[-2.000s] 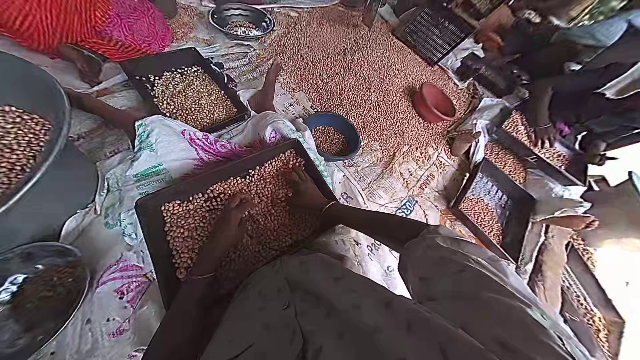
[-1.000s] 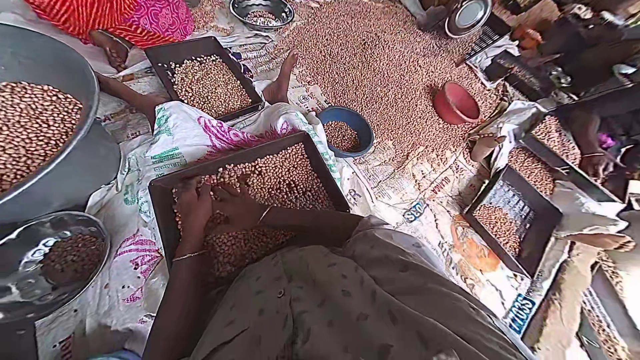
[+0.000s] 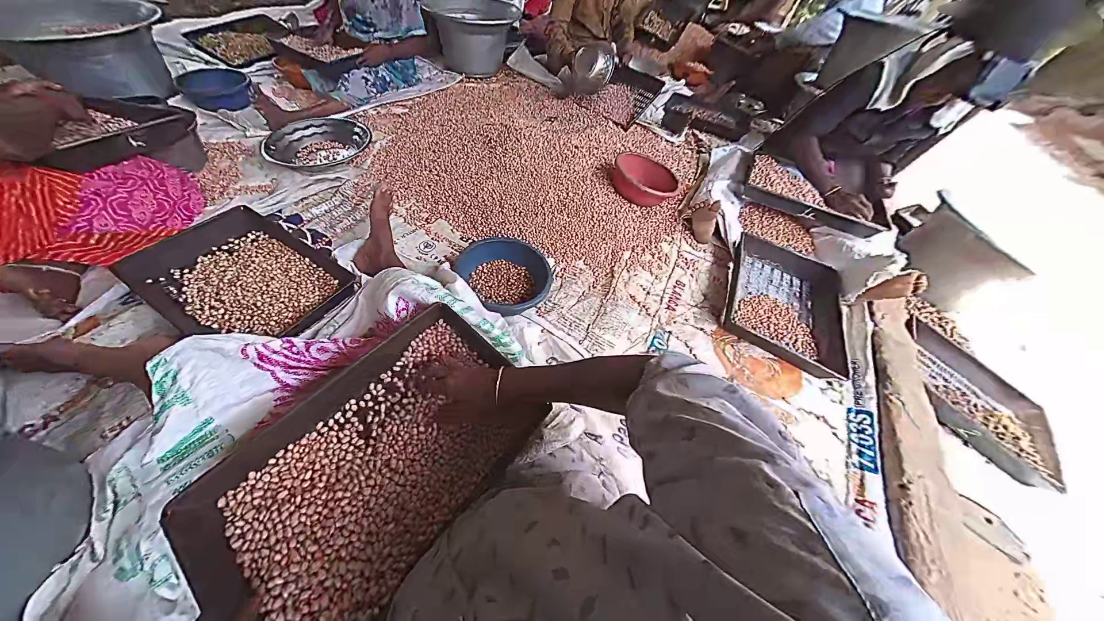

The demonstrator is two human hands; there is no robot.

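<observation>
A dark rectangular tray (image 3: 207, 492) of shelled peanuts (image 3: 345, 483) lies tilted across my lap, on a printed white sack cloth (image 3: 207, 388). My right hand (image 3: 457, 388), with a thin bangle at its wrist, rests palm down on the peanuts in the tray's upper part; its fingertips are blurred, and it does not grip anything visible. Paler peanuts lie around its fingers. My left hand does not show clearly; the tray's near end runs out of the frame at the bottom. Just beyond the tray stands a blue bowl (image 3: 504, 274) partly filled with peanuts.
A large heap of peanuts (image 3: 517, 164) covers the sheet ahead, with a red bowl (image 3: 645, 179) on it. Another person's tray (image 3: 233, 285) lies at the left, a metal basin (image 3: 316, 145) behind it. More trays (image 3: 787, 302) and seated people are at the right, beside a wooden beam (image 3: 914, 466).
Both hands were in the tray one second ago; my right hand is now at its far part and my left has left clear view. The view has shifted to show more ahead.
</observation>
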